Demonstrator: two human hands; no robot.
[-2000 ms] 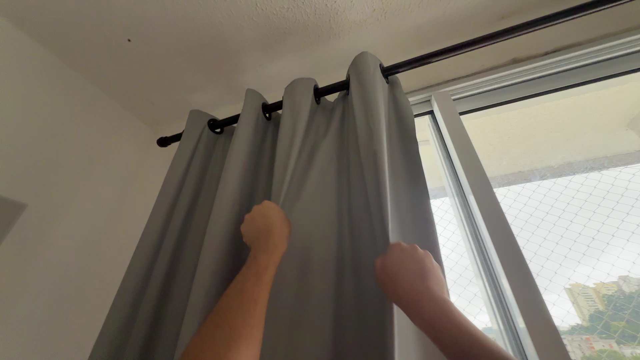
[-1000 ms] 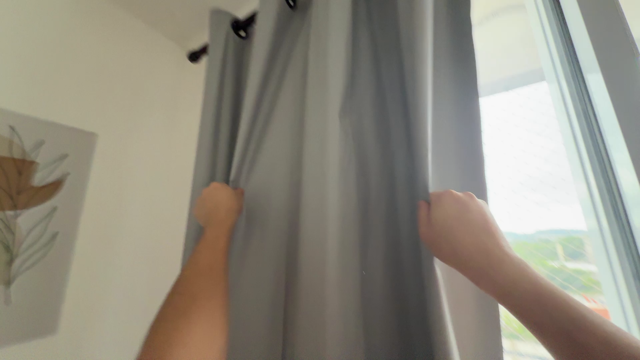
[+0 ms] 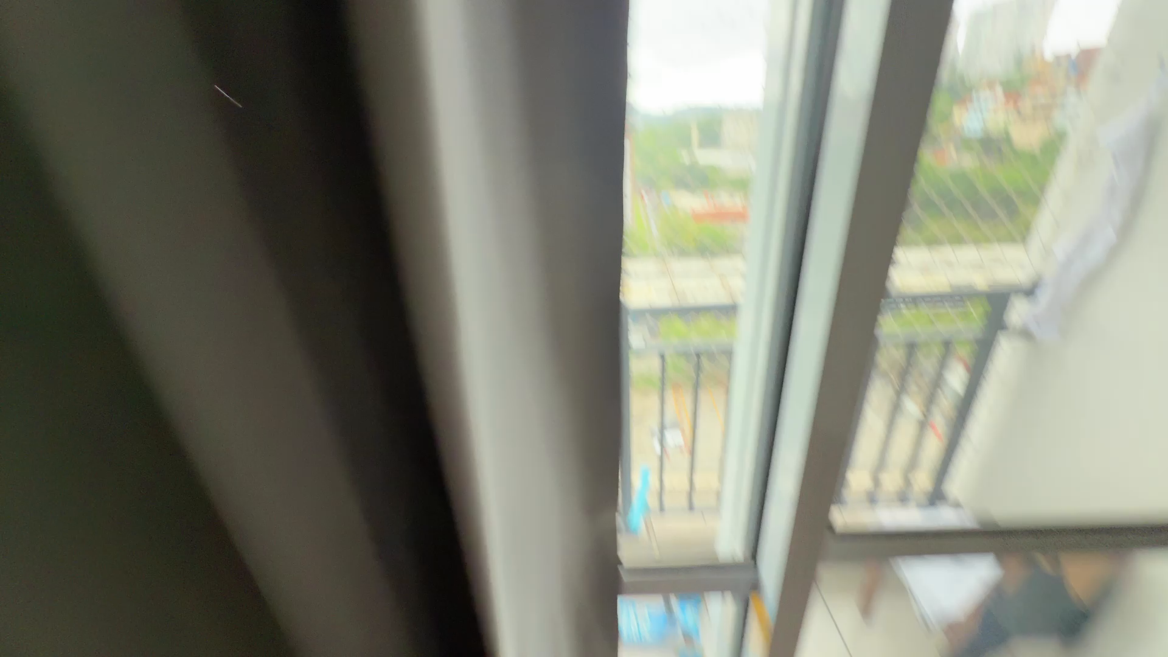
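A grey fabric curtain [image 3: 520, 274] fills the left half of the head view, very close and blurred, its folds running downward. Neither my left hand nor my right hand shows, so what they hold or touch is hidden. Right of the curtain's edge stands the frame of a sliding glass door [image 3: 867, 274].
Beyond the glass is a balcony with a dark metal railing [image 3: 693, 429] and diagonal netting. A pale wall [image 3: 1077, 411] stands at the right. A crossbar [image 3: 1004, 542] spans the door low down. Blurred blue items [image 3: 657, 620] lie at the bottom.
Both hands, on the curtain in the earlier frames, have left the view. The view has swung down and right, much closer to the curtain; the rod no longer shows.
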